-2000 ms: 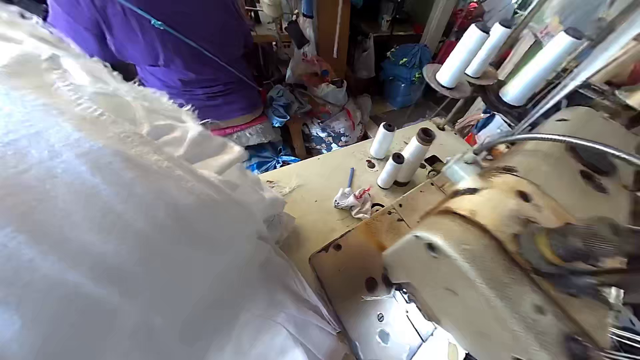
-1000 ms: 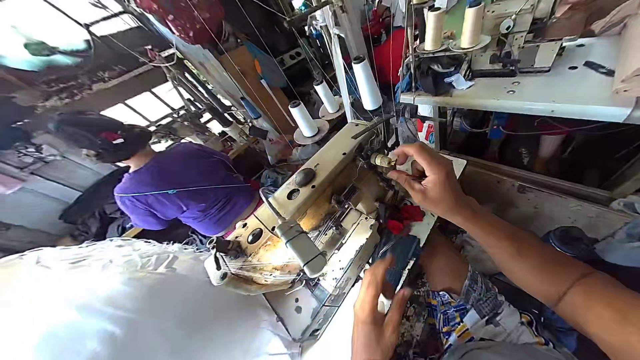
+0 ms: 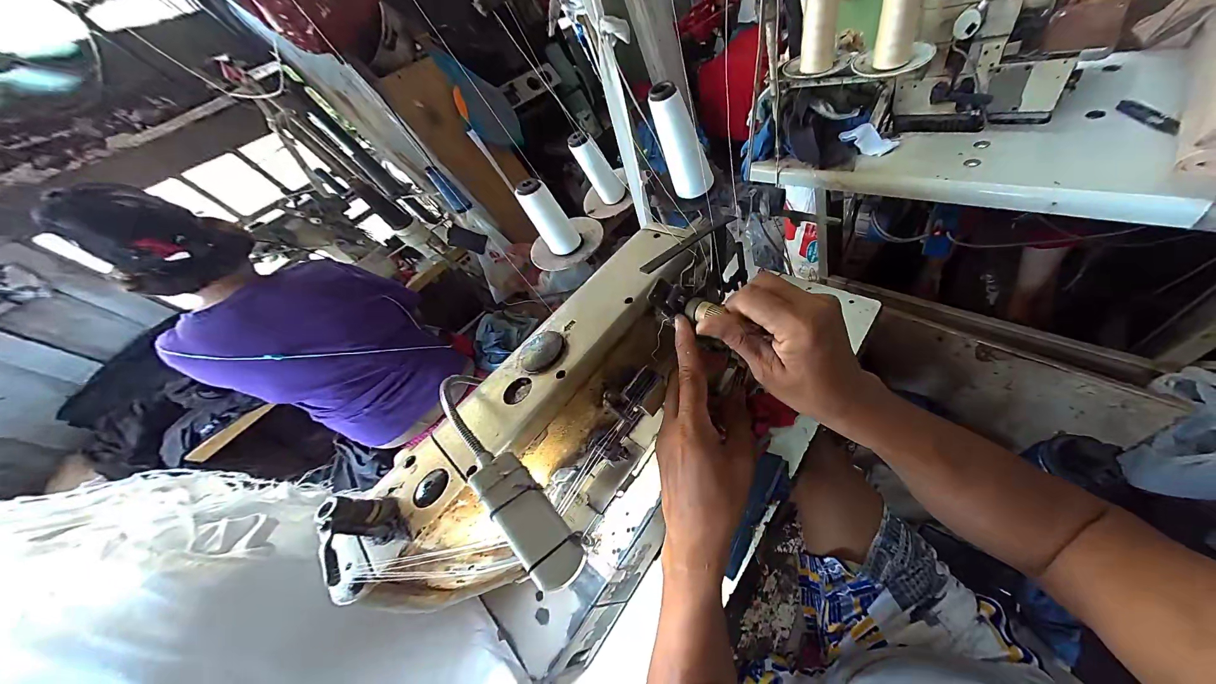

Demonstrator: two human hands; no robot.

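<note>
An industrial sewing machine (image 3: 570, 313) runs diagonally across the middle, with several white threads along its lit front and a clip-on lamp (image 3: 532, 522) hanging over it. My right hand (image 3: 793, 347) pinches a ribbed, cream-coloured knob (image 3: 705, 312) at the machine's right end. Just below it, my left hand (image 3: 703, 446) points its index finger up at the dark fitting beside the knob; whether it grips anything there is hidden. White fabric with a frayed edge (image 3: 218, 579) lies at the lower left. White thread cones (image 3: 549, 217) stand behind the machine.
A person in a purple top (image 3: 313, 351) sits beyond the machine at left. At the upper right, a white worktable (image 3: 1007, 171) carries another machine and cream thread cones (image 3: 895, 33). Plastic bags (image 3: 1178, 456) lie at the far right. A wooden ledge (image 3: 1007, 351) runs below the worktable.
The view has swung widely since the oldest frame. Over the last second my left hand has moved up from below the machine's end to beside the knob; my right hand stays at the knob.
</note>
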